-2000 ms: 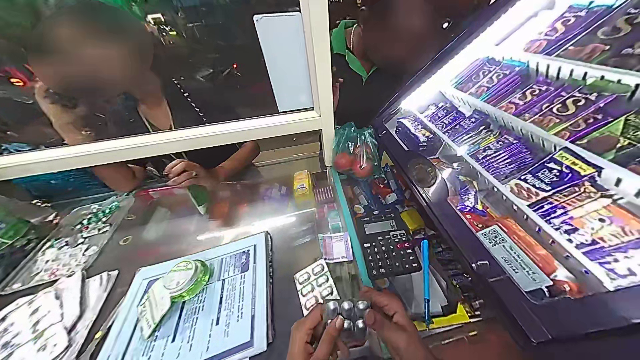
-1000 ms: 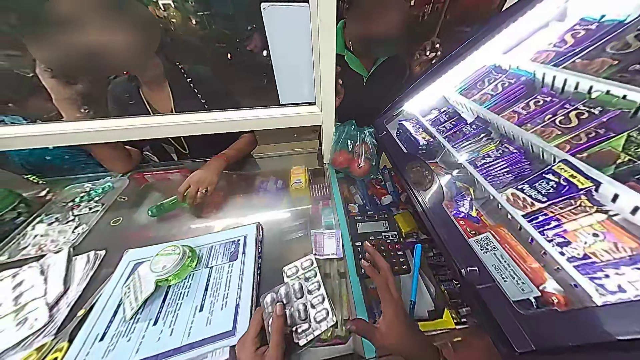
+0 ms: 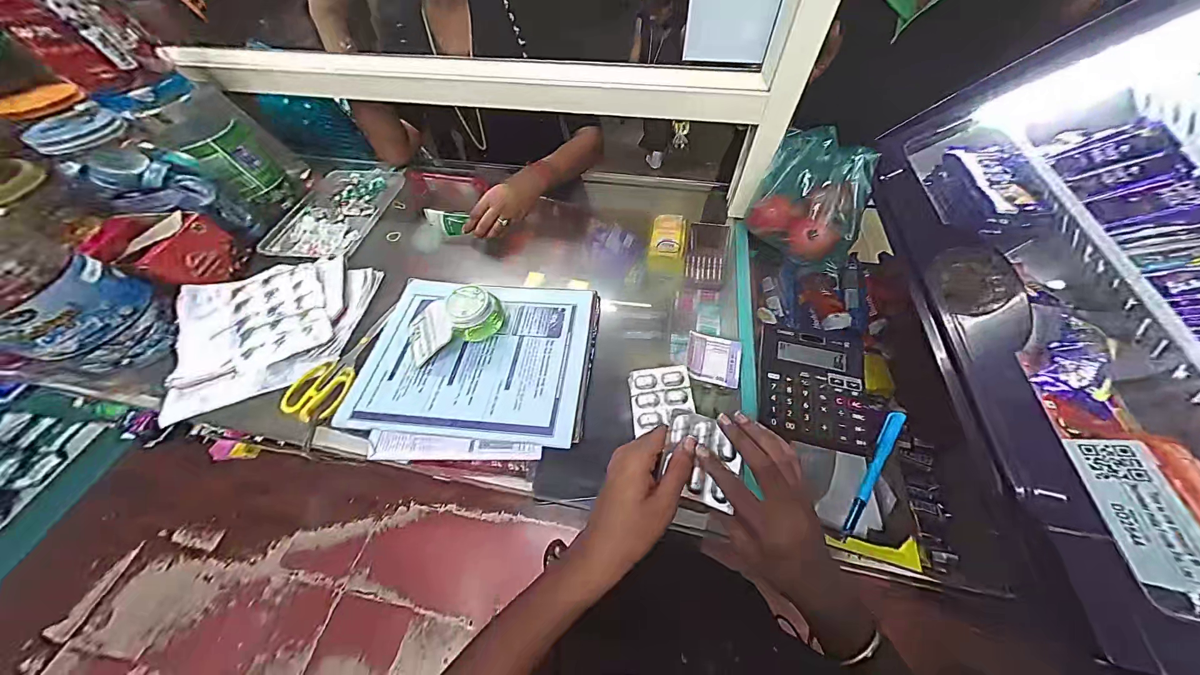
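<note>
My left hand (image 3: 647, 483) and my right hand (image 3: 764, 469) meet over a silver blister pack of tablets (image 3: 696, 459) at the counter's near edge, fingers of both on it. Another blister pack (image 3: 659, 394) lies flat just beyond, partly overlapped. To the right are a black calculator (image 3: 811, 380) and a blue pen (image 3: 874, 473). Left of my hands, a round green tape roll or container (image 3: 475, 312) and a small whitish strip (image 3: 430, 333) rest on a printed sheet (image 3: 478, 375). Yellow-handled scissors (image 3: 319, 391) lie beside the sheet.
Across the glass counter (image 3: 600, 272), another person's hand (image 3: 503, 208) is by a small green item (image 3: 448, 222). Papers (image 3: 258, 328), a tray of small packets (image 3: 333, 216) and plastic jars (image 3: 230, 145) stand left. A teal bag of red produce (image 3: 808, 202) and a lit chocolate display (image 3: 1106, 216) are right.
My right hand has come from beside the calculator to the blister pack, where my left hand also is. The view has swung left and down, bringing in the scissors, jars and floor.
</note>
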